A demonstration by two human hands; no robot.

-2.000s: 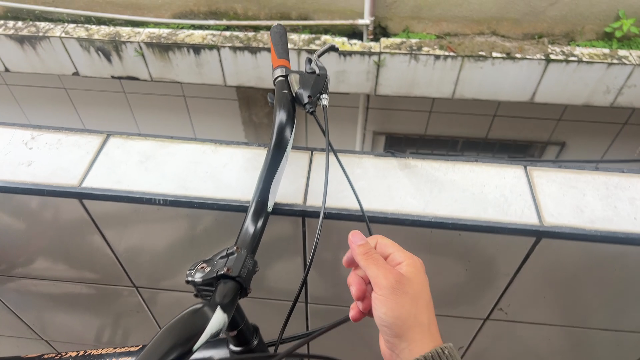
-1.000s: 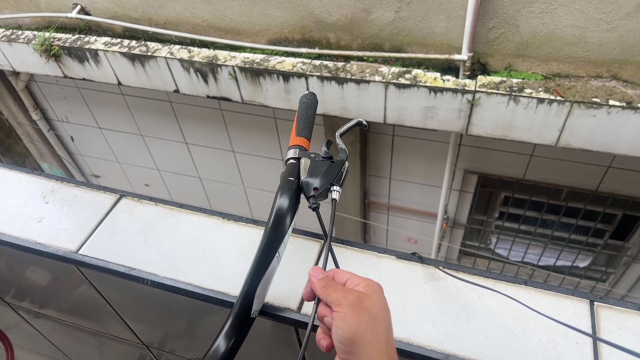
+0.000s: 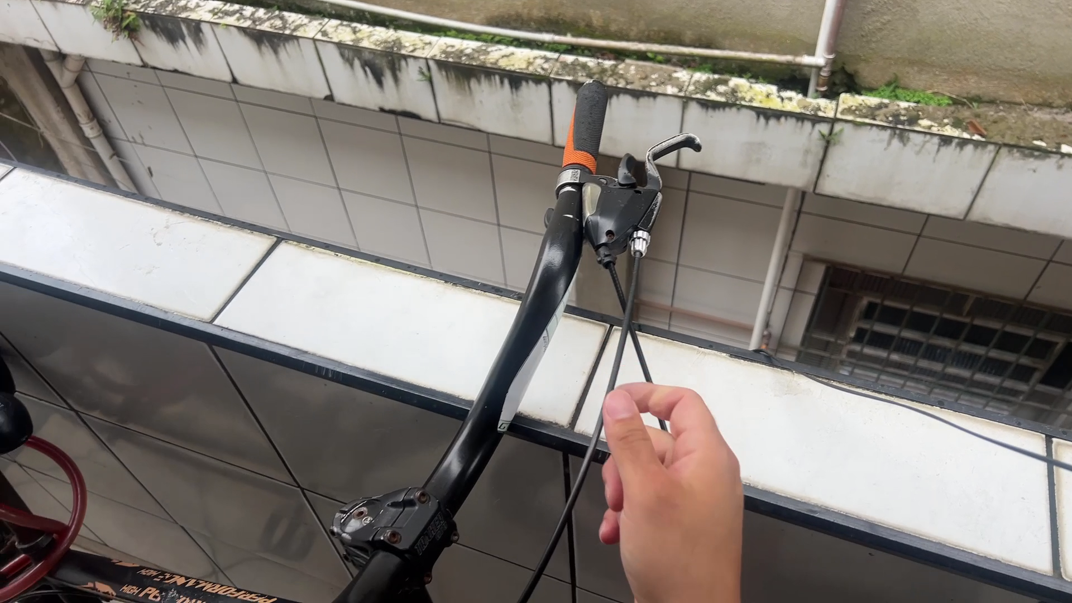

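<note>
My right hand [image 3: 670,477] is at lower right, thumb and fingers curled together beside two black cables. One brake or shift cable [image 3: 576,477] passes along the left side of the thumb tip; the other runs behind the fingers. Whether either is gripped cannot be seen. Both cables hang from the black brake lever and shifter housing [image 3: 620,209], clamped beside a black and orange rubber grip [image 3: 586,126]. The black bicycle handlebar [image 3: 481,435] slopes down to the stem clamp [image 3: 406,523]. My left hand is not in view.
A white-tiled ledge [image 3: 377,322] runs behind the handlebar. Beyond are a tiled wall [image 3: 452,193], pipes and a barred window [image 3: 946,335]. A red cable or lock [image 3: 77,486] and the bicycle frame [image 3: 176,582] bearing writing lie at lower left.
From the earliest frame to one second ago, my right hand moved up the cables towards the lever. Now it is lower along them, farther from the lever. The view has shifted.
</note>
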